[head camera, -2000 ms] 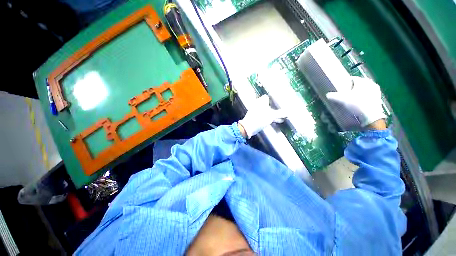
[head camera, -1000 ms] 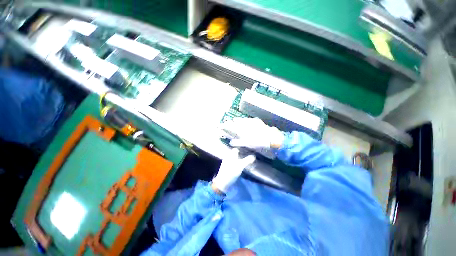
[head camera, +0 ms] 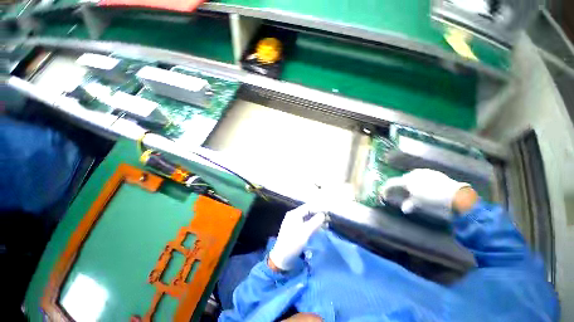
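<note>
A green circuit board (head camera: pixel 372 171) with a long heatsink (head camera: pixel 434 153) lies at the right end of the conveyor. My right hand (head camera: pixel 428 190), in a white glove, is over the board's near side; its fingertips are blurred around a greyish part, and I cannot tell if they grip it. My left hand (head camera: pixel 294 234), in a white glove, is off the board near the conveyor's front edge. Its thumb and fingers are pinched near a small dark thing that I cannot make out.
The orange fixture (head camera: pixel 214 229) lies on the green work surface (head camera: pixel 135 220) at the left. The electric screwdriver (head camera: pixel 173 171) lies behind it. Another board (head camera: pixel 189 110) with heatsinks is further left on the conveyor. A yellow object (head camera: pixel 269 50) sits on the shelf. A blue sleeve (head camera: pixel 34 166) shows at the far left.
The view has swung right. The board and my right hand have moved right along the conveyor, widening the gap to the other board. My left hand has parted from my right hand.
</note>
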